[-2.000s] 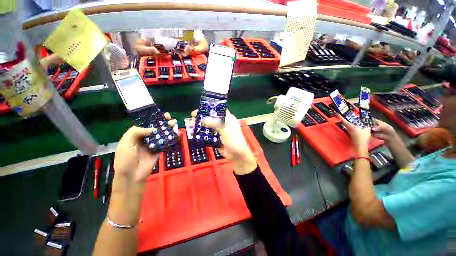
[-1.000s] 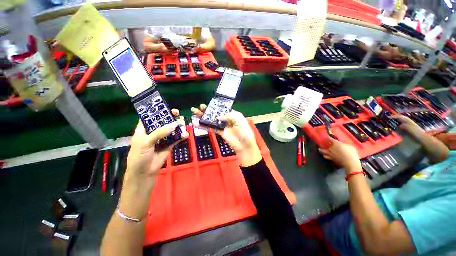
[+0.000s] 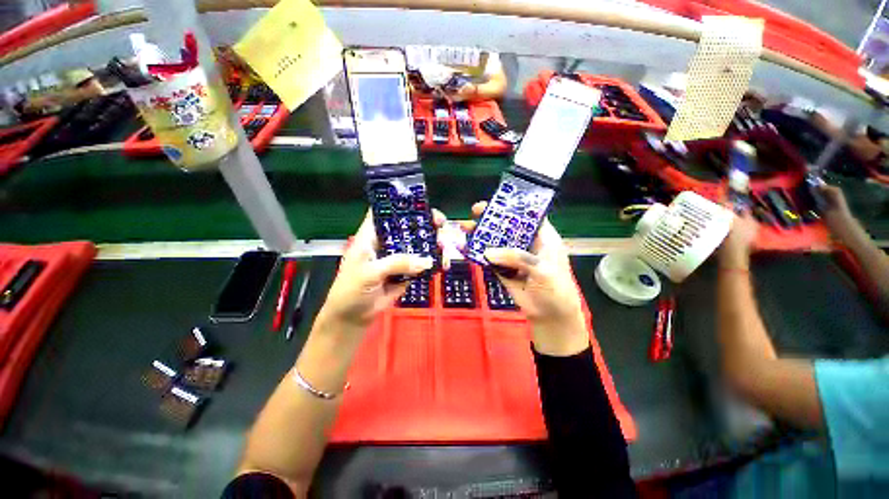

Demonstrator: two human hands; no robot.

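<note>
My left hand (image 3: pixel 366 278) holds an open flip phone (image 3: pixel 400 210) upright, its thumb on the lower keypad; the upper screen is lit white with a blue block. My right hand (image 3: pixel 542 283) holds a second open flip phone (image 3: pixel 511 216), tilted to the right, its thumb at the keypad's bottom; its screen is plain white. Both phones are above a red turnover tray (image 3: pixel 439 375). Several phones (image 3: pixel 459 287) with keypads showing lie in the tray's far pockets, partly hidden by my hands. The tray's near part shows bare red pockets.
Left on the mat lie several batteries (image 3: pixel 182 403), a slab smartphone (image 3: pixel 246 286), a red pen (image 3: pixel 285 294) and a dark pen (image 3: pixel 298 304). A white fan (image 3: pixel 682 234) and red pens (image 3: pixel 662 329) are at right, beside a neighbour's arm (image 3: pixel 755 341). A grey post (image 3: pixel 255 200) stands at back left.
The view has swung right-to-left, showing a red tray at far left. The right phone is raised and its screen is now plain white. The left phone is more upright. The neighbour's hands have moved farther back.
</note>
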